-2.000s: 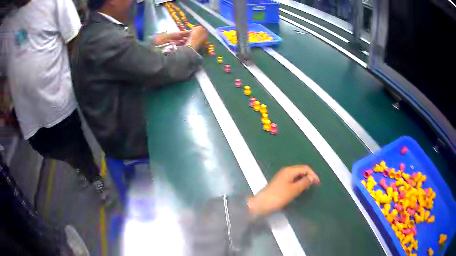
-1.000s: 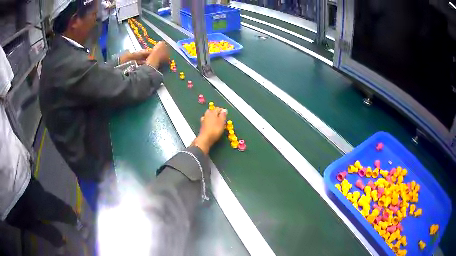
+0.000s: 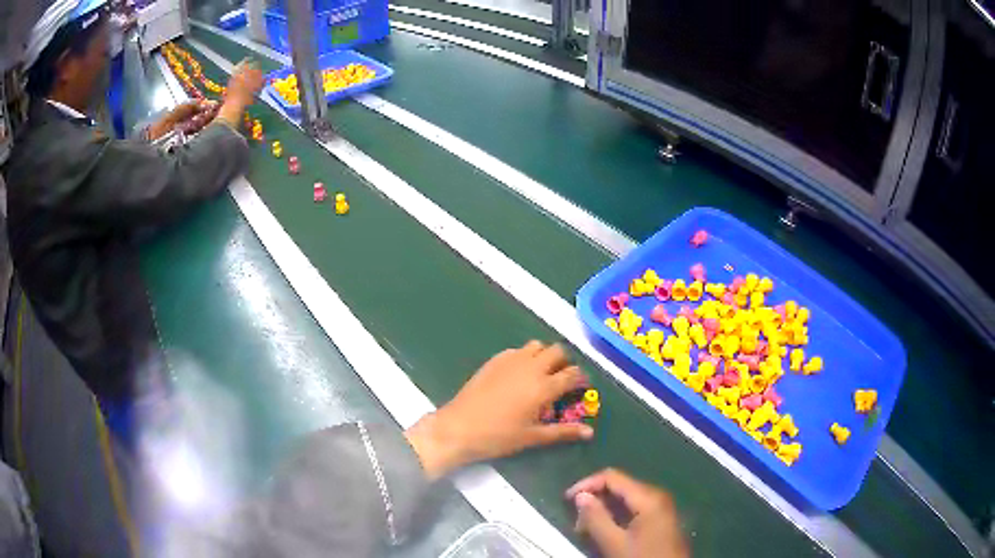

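Observation:
My left hand lies palm down on the dark green belt, its fingers and thumb curled round a small cluster of pink pieces and a yellow piece. The hand hides part of the cluster. My right hand is at the bottom edge, partly cut off, thumb and forefinger slightly apart, with nothing visible in it. A shallow blue tray of yellow and pink pieces stands to the right, beyond the rail. The rim of a clear plastic box shows at the bottom edge.
Farther up the belt, a yellow piece and a pink piece stand apart. A person in a grey jacket works at upper left. Beyond are a metal post, another blue tray and a blue crate.
My left hand has moved down the belt towards me, and the near cluster of pieces is now at its fingers. My right hand has come into view. The view has shifted right.

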